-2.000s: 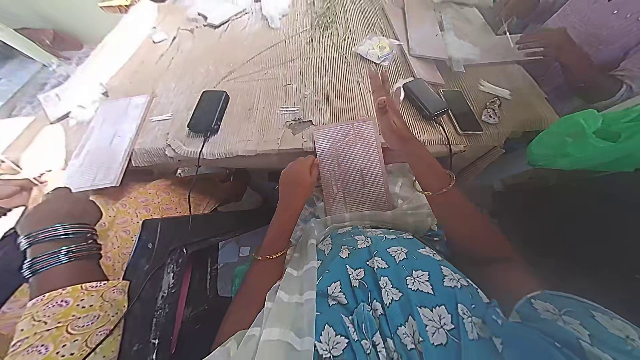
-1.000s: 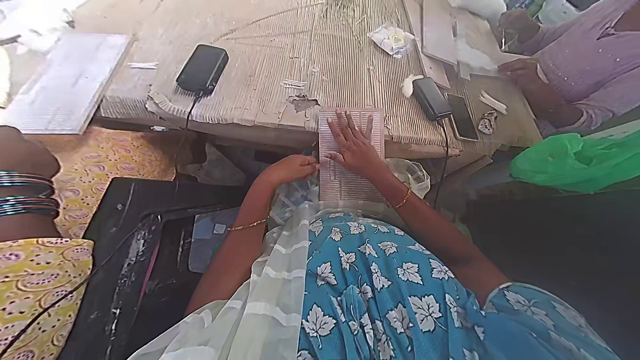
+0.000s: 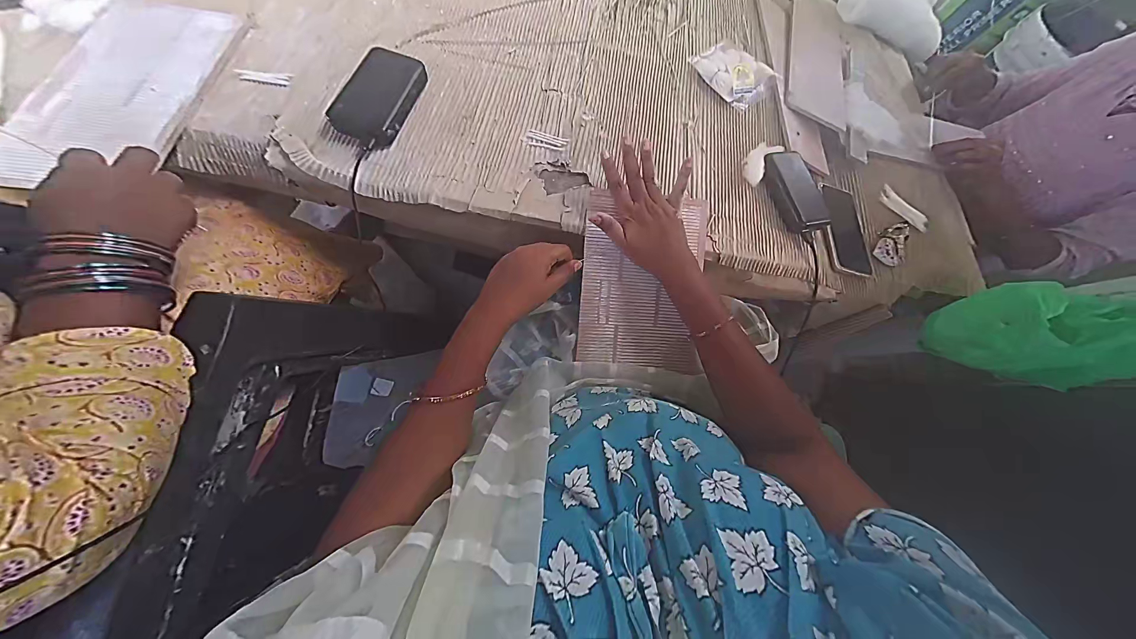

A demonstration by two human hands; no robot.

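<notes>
A flat ribbed board (image 3: 635, 311) leans from my lap onto the edge of the corrugated-cardboard table cover (image 3: 497, 115). My right hand (image 3: 646, 211) lies over its upper part with the fingers spread. At the board's left edge is my left hand (image 3: 535, 277), its fingers curled and the thumb and forefinger pinched together; whether a thin thing is between them cannot be told. Just beyond the board, several short white sticks (image 3: 547, 140) lie near a torn patch in the cardboard.
Two black devices with cables (image 3: 377, 96) (image 3: 796, 191), a phone (image 3: 846, 229), a small plastic packet (image 3: 733, 74) and more white sticks (image 3: 264, 78) are on the table. A co-worker's hand with bangles (image 3: 108, 202) is at left, another co-worker's hands (image 3: 967, 155) at right. A green bag (image 3: 1034, 335) lies at right.
My right hand has come from beside the board's upper right onto the board, and its fingers now reach toward the board's far edge. My left hand stays at the left edge. The view has shifted.
</notes>
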